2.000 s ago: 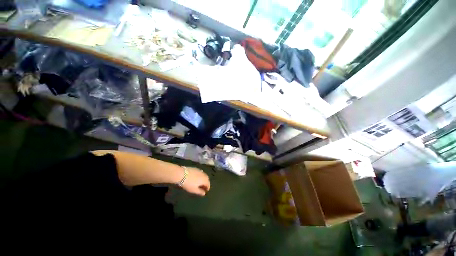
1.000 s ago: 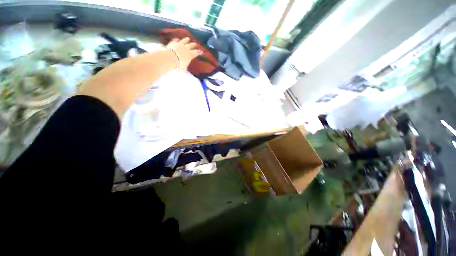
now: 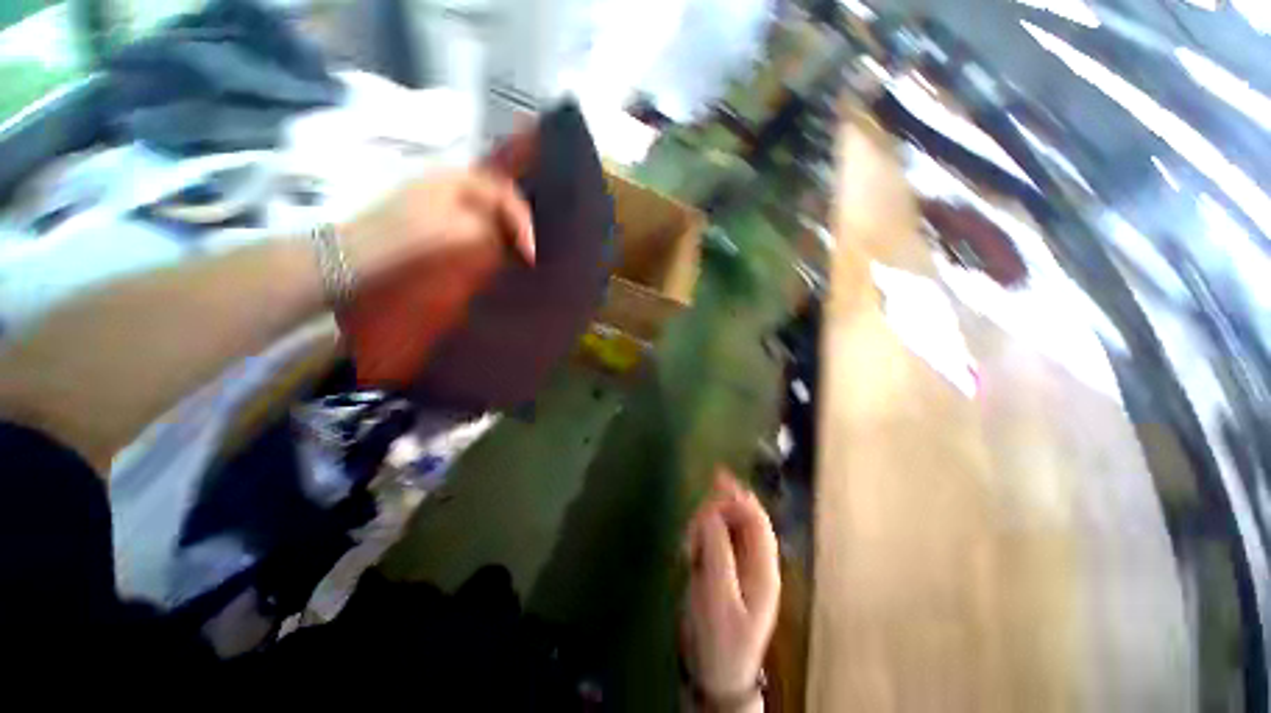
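My left hand [image 3: 453, 223] comes in from the left, wears a bracelet, and is shut on a piece of cloth. The cloth [image 3: 537, 300] is red-orange on one side and dark maroon on the other, and hangs in the air above the floor. My right hand [image 3: 732, 592] is low in the view, beside the long wooden table's left edge, with its fingers curled. Blur hides whether it holds anything small.
The long wooden table [image 3: 906, 515] at right bears white paper and a dark maroon piece [image 3: 976, 240]. An open cardboard box [image 3: 652, 258] stands on the green floor ahead. Grey cloth [image 3: 216, 77] lies on the left bench.
My left hand has taken hold of the red cloth and lifted it off the bench. The view has turned right, bringing in the wooden table and my right hand.
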